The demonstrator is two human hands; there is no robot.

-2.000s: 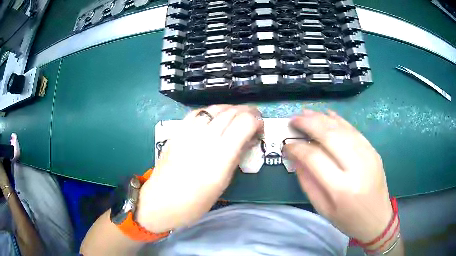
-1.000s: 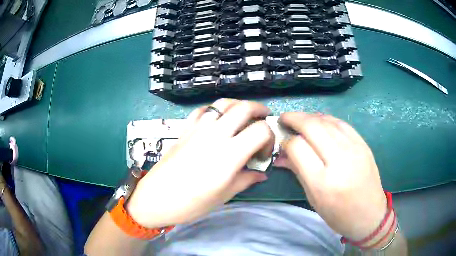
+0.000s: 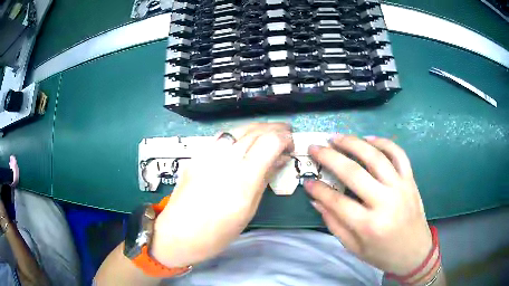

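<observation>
A flat silver carrier plate (image 3: 162, 146) lies on the green bench in front of me, its left end bare, with dark ribbed pieces at its near edge. My left hand (image 3: 223, 184) covers its middle, fingers curled over the plate; whether they grip anything is hidden. My right hand (image 3: 371, 192) is over its right part, fingers spread, fingertips at the plate around a nest (image 3: 307, 166) that shows between the hands. The plate's right end is hidden under my right hand. No small part is visible in my right fingers.
A large dark stack of carriers (image 3: 279, 89) stands just behind the hands. A thin silver strip (image 3: 463, 86) lies at right. A white machine plate with a black knob (image 3: 14, 100) is at left. A white rail (image 3: 111, 47) crosses behind. Another person's arm (image 3: 19, 240) shows at lower left.
The plate shifted left from two seconds ago. Since one second ago, the right fingers have spread and moved off the left fingers, uncovering a nest between the hands.
</observation>
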